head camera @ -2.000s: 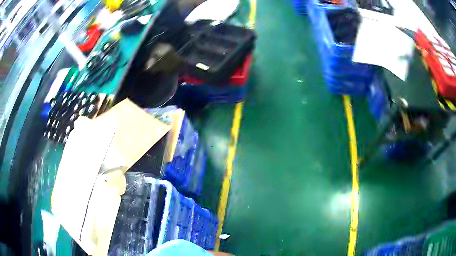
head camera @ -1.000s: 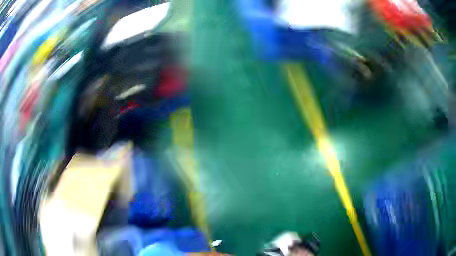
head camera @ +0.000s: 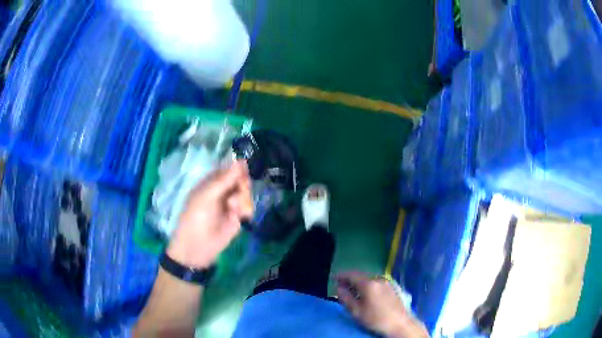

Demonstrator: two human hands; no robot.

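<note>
My left hand (head camera: pixel 208 214), with a black band at the wrist, is raised over a green crate (head camera: pixel 155 178) of crumpled clear or whitish plastic bags (head camera: pixel 175 181). Its fingers are curled. A small dark and silver thing (head camera: pixel 244 146) shows at the fingertips; blur hides whether it is held. My right hand (head camera: pixel 373 304) is low near my blue clothing, blurred, with its fingers partly curled; I cannot tell whether it holds anything. A black bundle, perhaps a bag (head camera: pixel 274 165), lies against the crate's right side.
Stacked blue crates stand at the left (head camera: pixel 86 92) and right (head camera: pixel 442 145). Opened cardboard (head camera: pixel 551 270) lies at the lower right. A large blurred white thing (head camera: pixel 198 39) is at the upper left. A yellow line (head camera: pixel 323 94) crosses the green floor. My white shoe (head camera: pixel 315 206) shows.
The view has turned from the aisle and benches down to the floor between crate stacks. Both my hands and the green crate have come into view.
</note>
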